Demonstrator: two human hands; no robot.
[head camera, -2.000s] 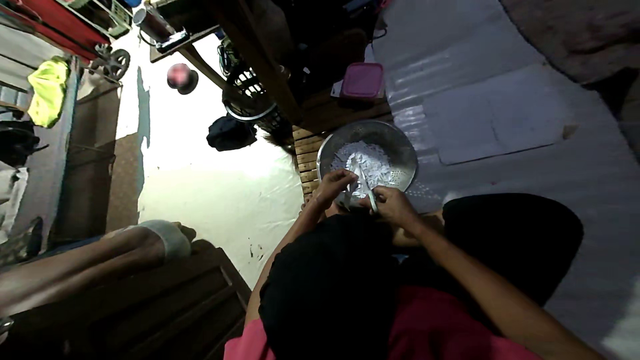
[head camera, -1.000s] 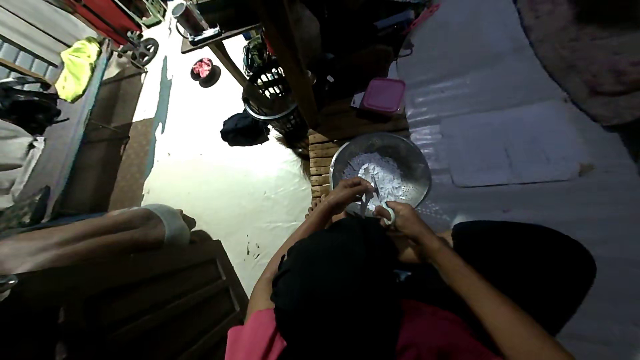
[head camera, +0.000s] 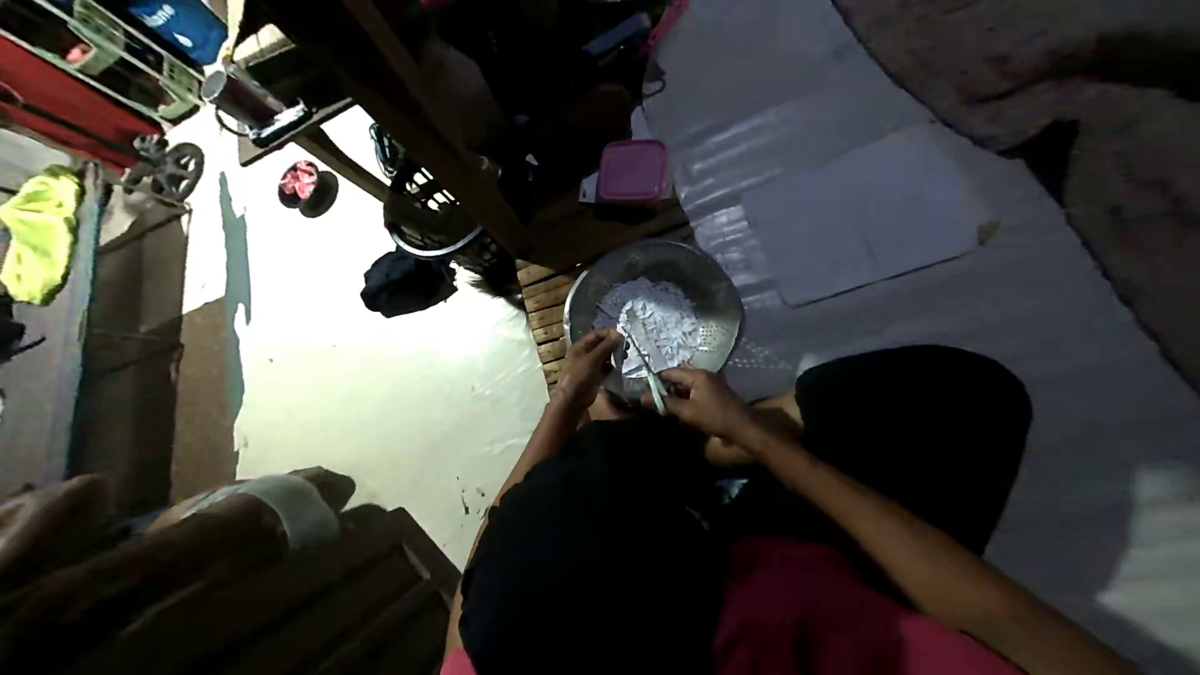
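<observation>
My right hand (head camera: 698, 398) holds white-handled scissors (head camera: 653, 380), whose blades point up and left over a round metal basin (head camera: 722, 281). My left hand (head camera: 589, 361) is at the basin's near left rim, its fingers pinching a small white piece, likely paper (head camera: 621, 349), close beside the blades. Inside the basin lies a heap of small white cut pieces (head camera: 666, 323). The basin stands in front of my legs, partly over wooden slats. Whether the blades touch the piece is too small to tell.
A pink-lidded container (head camera: 633, 172) stands beyond the basin. Left of it are a dark plastic basket (head camera: 436, 220), a dark cloth bundle (head camera: 408, 283) and a wooden table leg (head camera: 450, 141). A flat white sheet (head camera: 862, 220) lies on the right. Another person's leg (head camera: 234, 525) is at lower left.
The scissors, beside my left fingers before, now show their blades extended over the basin. Both hands remain at the basin's near side. The view has shifted slightly.
</observation>
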